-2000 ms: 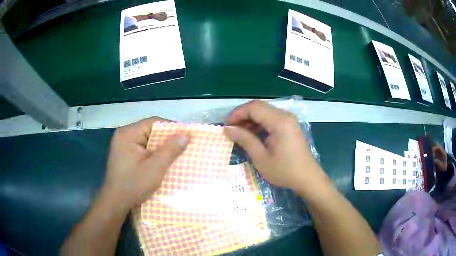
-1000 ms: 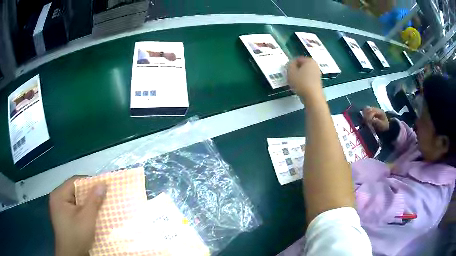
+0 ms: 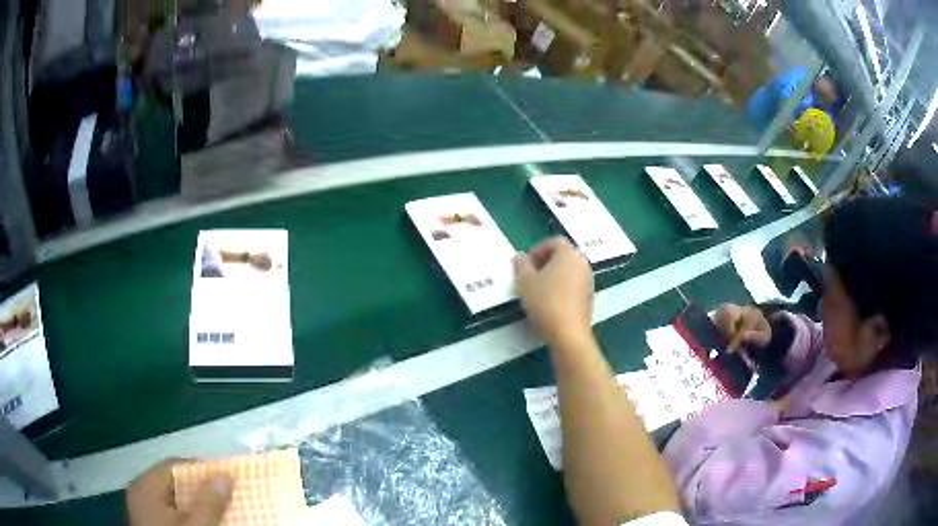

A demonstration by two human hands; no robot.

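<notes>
My left hand (image 3: 180, 497), cut off by the bottom edge, holds a dot sticker sheet (image 3: 257, 485) at the lower left, thumb on top. My right hand (image 3: 556, 292) is over the belt at the lower right edge of a white product box (image 3: 465, 252), fingertips together at its side. Whether a round sticker is between the fingers cannot be told. Another product box (image 3: 583, 219) lies just behind my right hand. A clear plastic bag (image 3: 396, 467) and a white slip (image 3: 334, 512) lie beside the sheet.
The green conveyor belt (image 3: 350, 257) carries several more boxes left and right. Its white side rail (image 3: 411, 381) runs between belt and bench. A person in a pink smock (image 3: 792, 442) sits at the right, near label sheets (image 3: 658, 392). Dark cartons (image 3: 87, 195) stand beyond the belt.
Over the last second the view has tilted up, so the belt sits lower in the picture. My right hand stays at the same box's edge. Earlier both hands were on the dot sheet.
</notes>
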